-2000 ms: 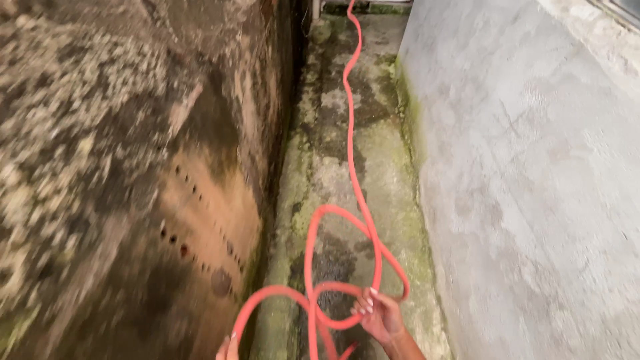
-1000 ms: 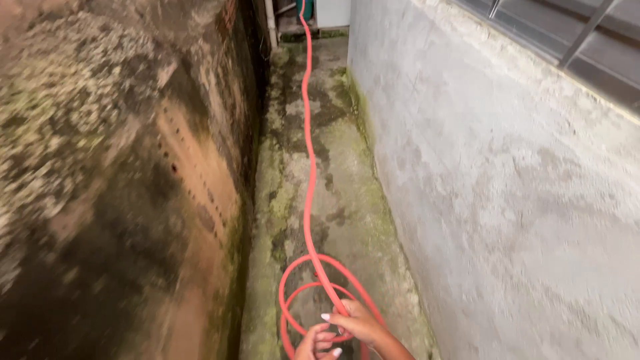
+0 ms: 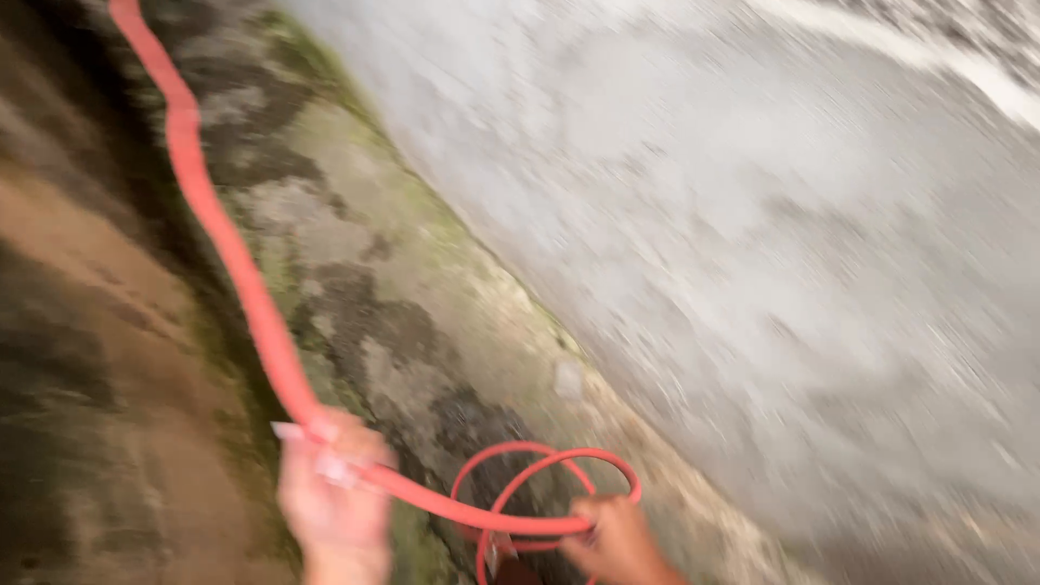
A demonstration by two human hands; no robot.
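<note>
A red flexible hose (image 3: 215,211) comes in from the top left and runs down to my left hand (image 3: 337,479), whose fingers are closed around it. From there it sags across to my right hand (image 3: 613,532), low in the view, which also grips it. Loops of the same hose (image 3: 561,455) hang behind and beside my right hand. Both hands are blurred, the left one more so.
The narrow concrete floor (image 3: 382,236) bears moss and dark damp stains. A rough grey plastered wall (image 3: 691,203) rises on the right, and a brown, stained wall (image 3: 97,325) on the left. Part of a foot shows at the bottom.
My hands were close together on the hose one second ago; now they are apart, the left one farther up the hose. The view has swung and tilted.
</note>
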